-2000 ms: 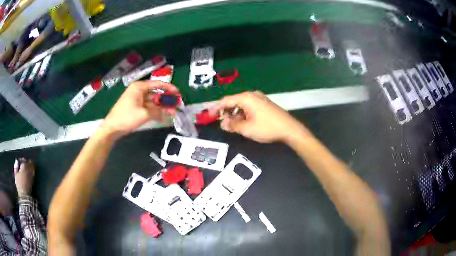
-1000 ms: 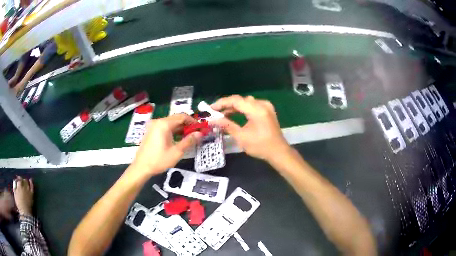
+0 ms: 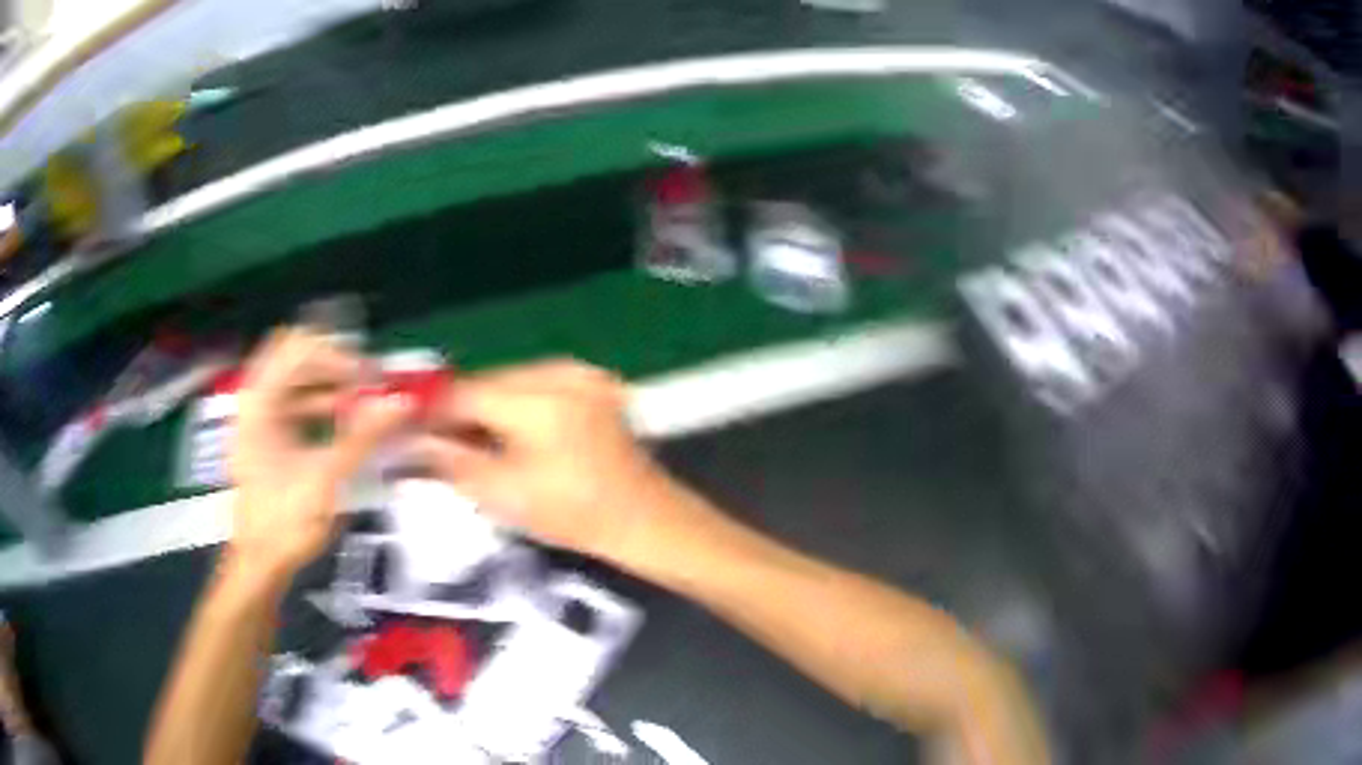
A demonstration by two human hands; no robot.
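The frame is blurred. My left hand (image 3: 296,434) and my right hand (image 3: 545,441) are close together over the belt edge rail, at the left of the view. Between their fingers is a red end piece (image 3: 414,386), held by both. A pale housing (image 3: 436,535) hangs below it towards the bench pile; the blur hides how they join. On the bench below lie bare panels (image 3: 545,658) with loose red pieces (image 3: 418,653) among them. Small white strips (image 3: 662,743) lie at the pile's lower right.
The green conveyor belt (image 3: 523,299) runs across behind my hands, carrying a red-ended unit (image 3: 683,224) and a pale unit (image 3: 796,257). The white edge rail (image 3: 807,377) separates belt and bench. A black tray (image 3: 1150,434) with pale panels is at right. A slanting post (image 3: 33,508) stands at left.
The view has swung right, so the pile and belt parts appear further left. Both hands remain together at the red end piece and housing.
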